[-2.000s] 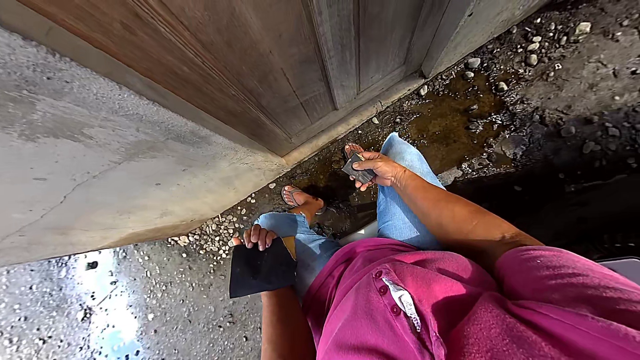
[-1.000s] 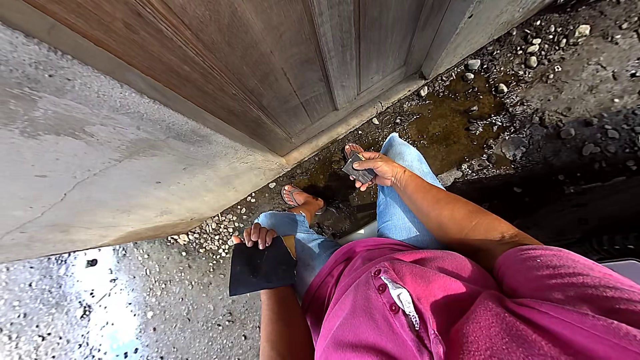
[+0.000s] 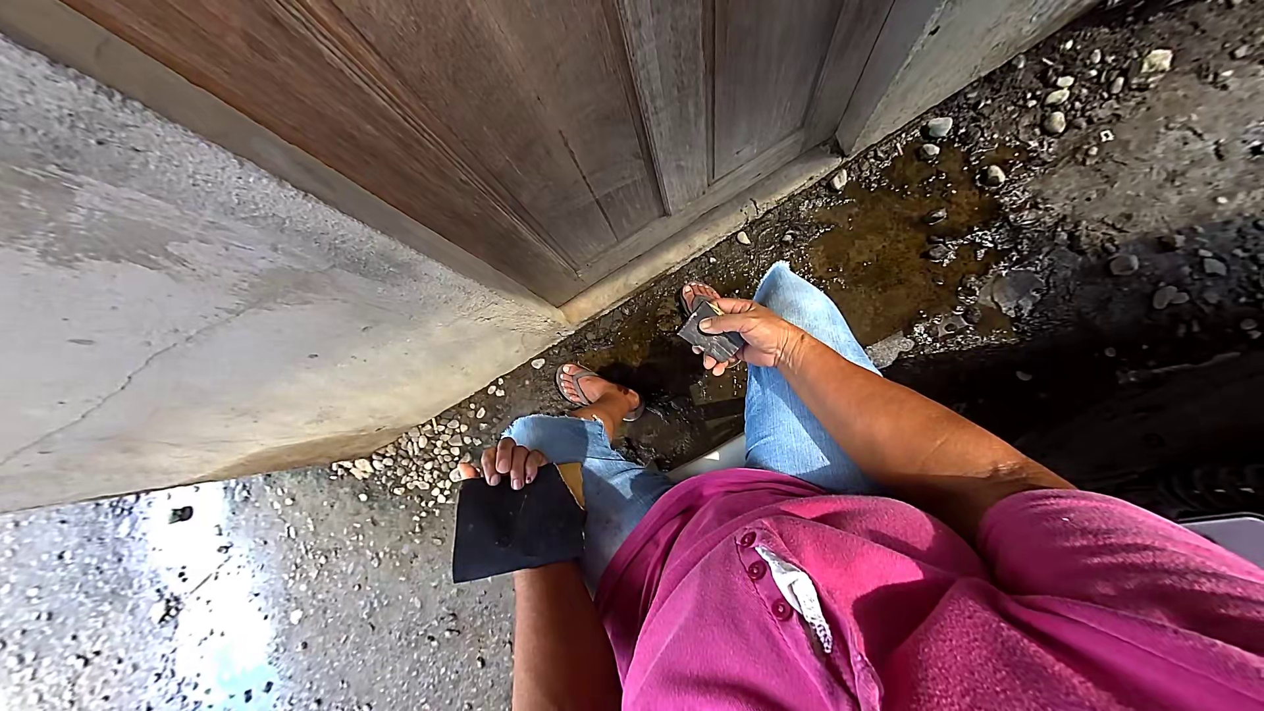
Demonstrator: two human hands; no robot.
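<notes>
My left hand (image 3: 513, 462) grips the upper edge of a dark sheet that looks like sandpaper (image 3: 518, 523), with a tan backing showing at its torn corner. The sheet hangs over my left forearm, beside my left knee. In my right hand (image 3: 748, 331) is a small folded piece of dark, worn sandpaper (image 3: 710, 333), pinched between thumb and fingers above my right knee. A wooden panelled door (image 3: 494, 128) stands in front of me, and neither hand touches it.
A rough concrete wall (image 3: 197, 326) with a crack runs along the left of the door. Below the door lie a concrete sill (image 3: 691, 237), pebbles (image 3: 425, 464) and a shallow puddle (image 3: 889, 247). Both my feet, in flip-flops, rest on the wet ground near the sill.
</notes>
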